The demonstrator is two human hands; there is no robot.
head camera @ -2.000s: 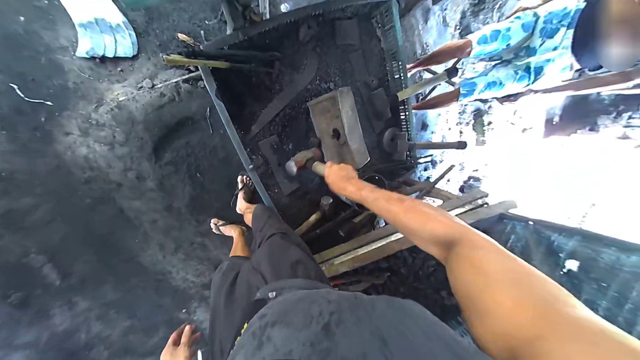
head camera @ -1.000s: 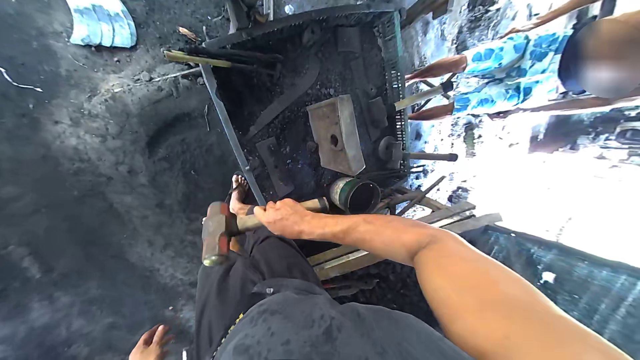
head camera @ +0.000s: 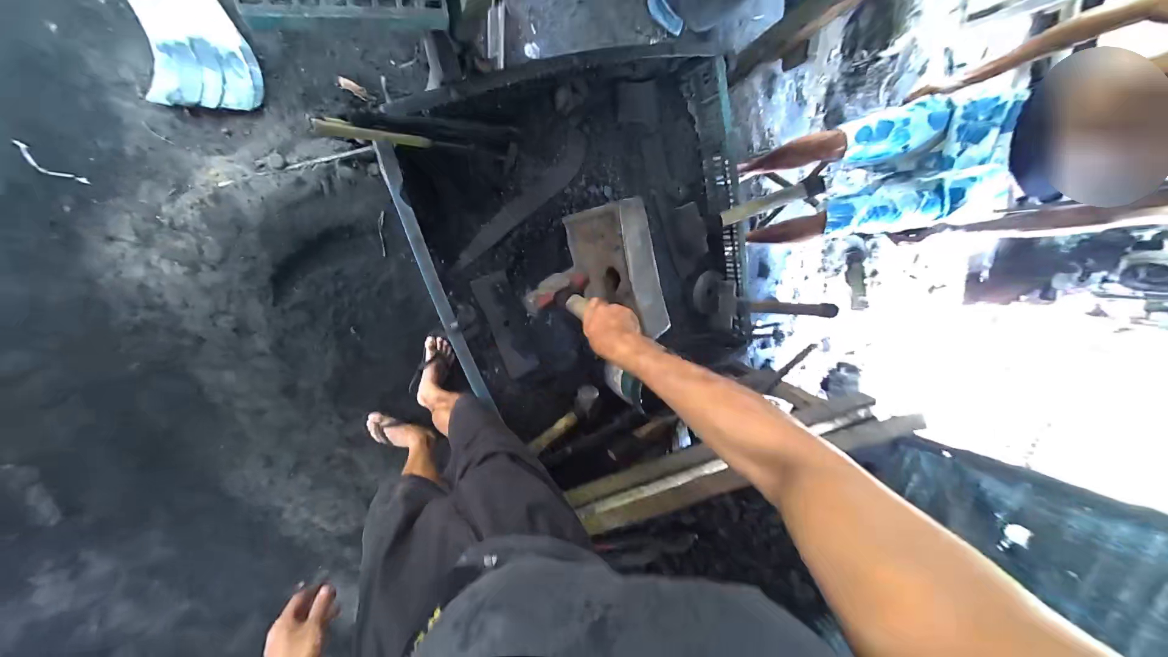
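Observation:
My right hand (head camera: pixel 613 328) is closed around the wooden handle of a sledgehammer (head camera: pixel 555 292), whose worn head has red paint. The hammer head lies over the near left edge of a heavy steel block (head camera: pixel 598 242) with a round hole; whether they touch I cannot tell. My right hand hides part of the block's near end. Under my wrist a green and white can (head camera: pixel 623 383) shows in part. At the bottom left, my left hand (head camera: pixel 301 625) hangs beside my leg, fingers loosely curled and apart, with nothing visible in it.
A metal bar (head camera: pixel 424 260) edges the dark pit around the block. Another hammer (head camera: pixel 566 422) lies near my legs, close to wooden planks (head camera: pixel 657 488). Another hammer's handle (head camera: pixel 789 308) sticks out at the right. Another person in blue patterned shorts (head camera: pixel 922 132) is beyond the plastic crate (head camera: pixel 730 173).
A second ago the hammer was over my legs with the can in plain view; my right hand has since carried it back toward the block. My left hand stays low at the left.

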